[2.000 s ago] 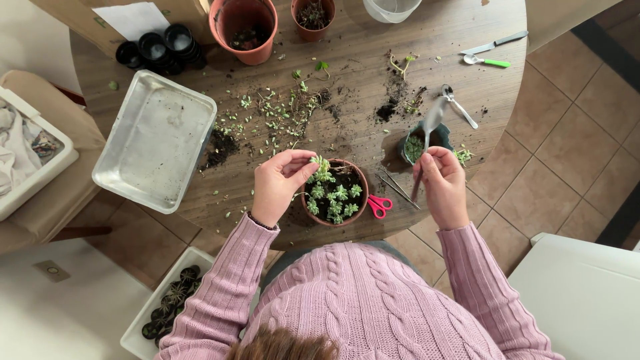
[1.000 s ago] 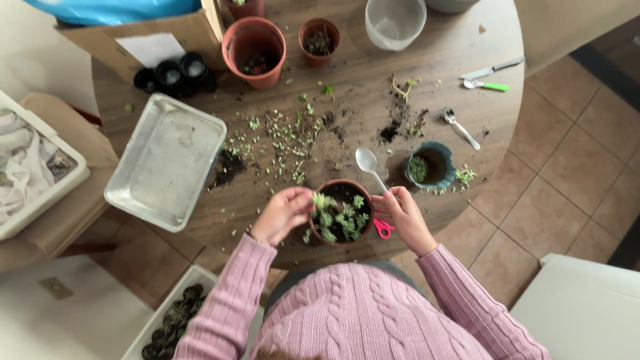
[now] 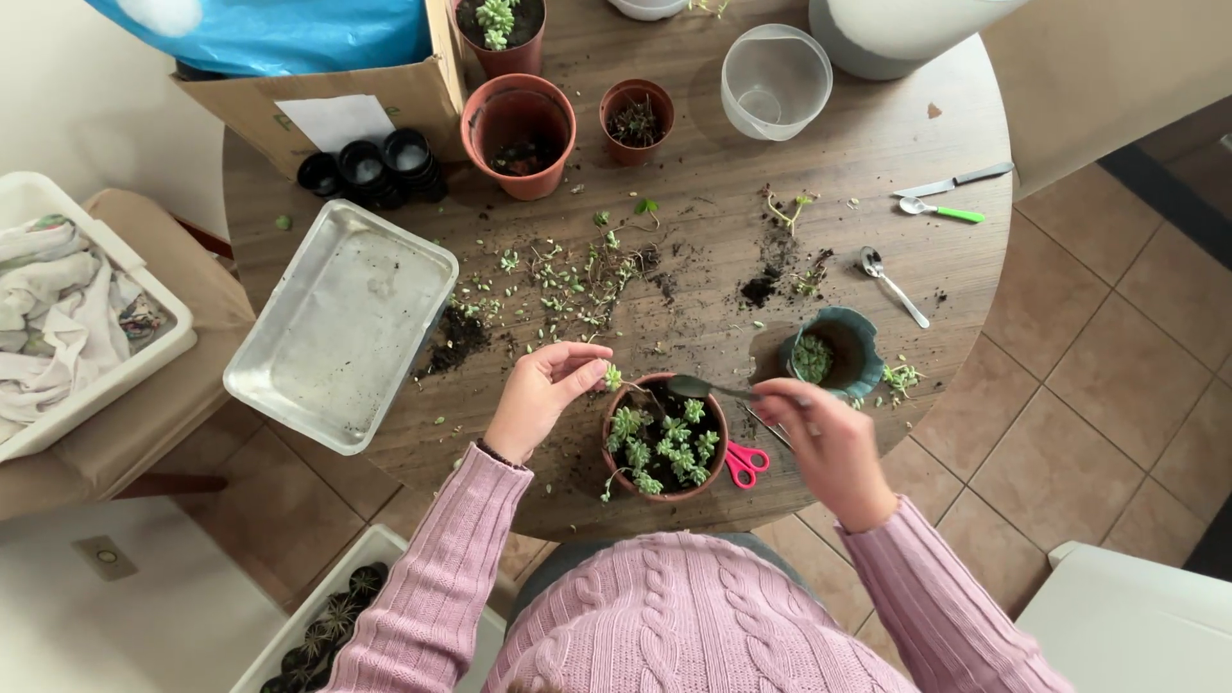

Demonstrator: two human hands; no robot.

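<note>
My left hand pinches a small succulent cutting by its rosette, at the upper left rim of a terracotta-coloured pot. The cutting's thin stem reaches over the soil. Several pale green succulents stand in that pot. In my right hand is a metal spoon, its bowl over the soil at the pot's upper edge. Red-handled scissors lie just right of the pot. A blue-green pot holding cuttings stands behind my right hand.
A metal tray lies at left. Loose leaves and soil are scattered mid-table. Another spoon, a knife and a green-handled spoon lie at right. Brown pots and a clear container stand at the far side.
The spoon, which pointed away from me a second ago, now lies across the pot's upper edge. My left hand holds the cutting out at the pot's left rim, its stem now showing.
</note>
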